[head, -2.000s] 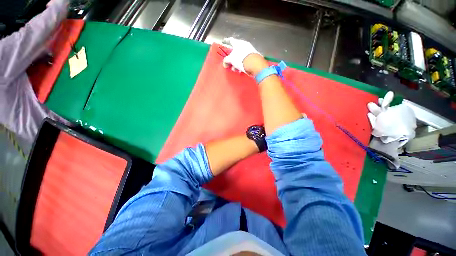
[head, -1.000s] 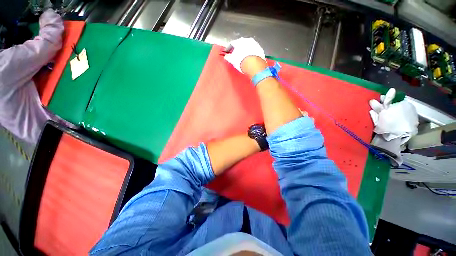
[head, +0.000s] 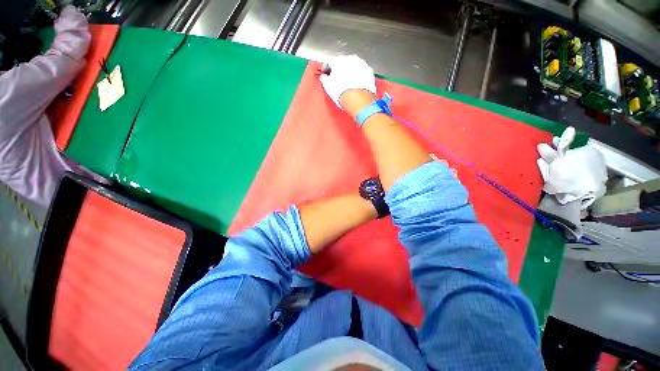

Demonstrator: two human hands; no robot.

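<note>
The red mat (head: 340, 152) lies on the green mat (head: 210, 123). My right hand (head: 349, 78), in a white glove, rests at the red mat's far left corner. Its fingers are curled down and a small greyish spot shows at the fingertips; whether it grips anything cannot be told. A light blue wrist strap (head: 374, 109) with a coiled cord is on that wrist. My left forearm, with a black watch (head: 373, 191), passes under my right forearm, which hides most of my left hand. Only a small pale bit, possibly its fingertips (head: 443, 164), shows beyond.
Metal conveyor rails (head: 293, 29) run beyond the bench. Power boards (head: 572, 64) sit at the upper right. A heap of white gloves (head: 572, 170) lies at the right edge. A red-lined black tray (head: 116, 272) is at lower left. Another person's sleeve (head: 32, 123) and a yellow note (head: 111, 88) are at left.
My right hand's fingers, spread two seconds ago, are now curled at the mat's corner. The right wrist has shifted slightly left. The other person's arm has reached further forward.
</note>
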